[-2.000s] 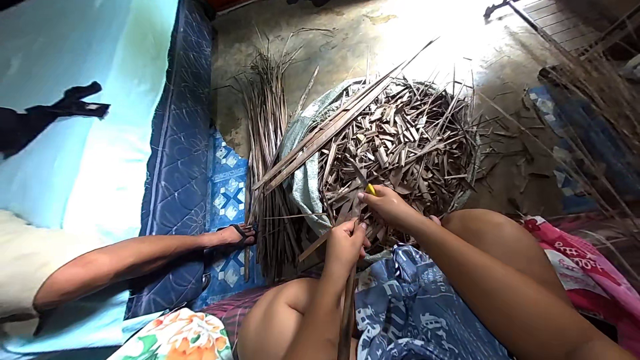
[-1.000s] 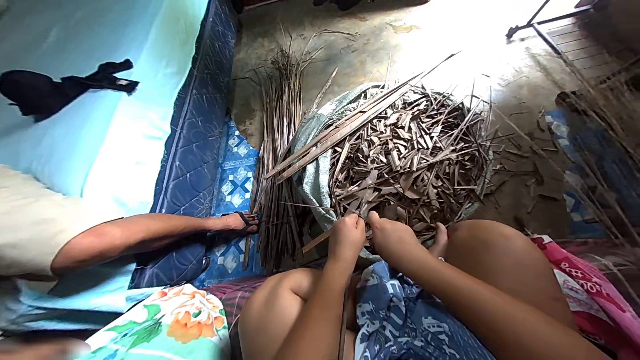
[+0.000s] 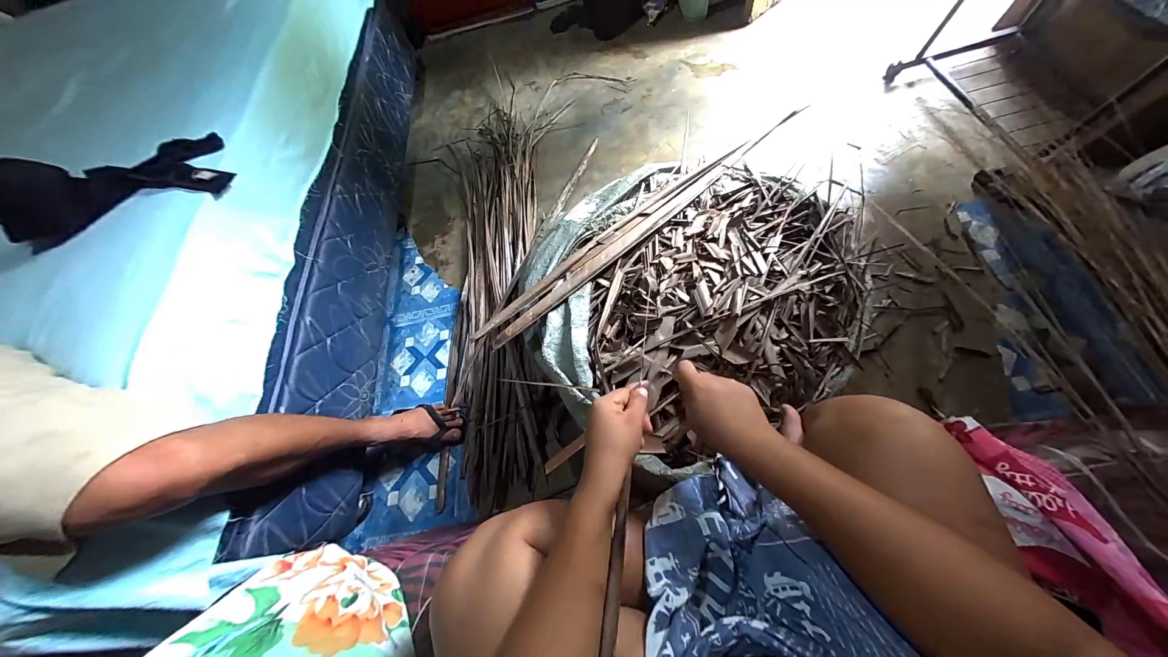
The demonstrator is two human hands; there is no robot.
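My left hand (image 3: 620,422) is closed on a long dried leaf strip (image 3: 615,557), whose lower part hangs down between my knees. Just to its right, my right hand (image 3: 721,406) is curled, its thumb and forefinger near the thin upper end of the strip; what lies inside its fingers is hidden. Both hands are over the near edge of a woven sack (image 3: 568,342) heaped with short dried leaf pieces (image 3: 730,274). Several long flat strips (image 3: 607,255) lie slanting across the sack's left side.
A bundle of long dried stalks (image 3: 502,210) lies left of the sack. Another person's leg in a black sandal (image 3: 429,424) reaches in from the left, beside a blue mattress (image 3: 342,228). Thin stalks (image 3: 1077,201) and a metal frame (image 3: 954,59) stand at the right.
Two seconds ago my right hand held a knife with a yellow part on its handle; the knife is not visible now. My hands were close together one second ago and are now slightly apart.
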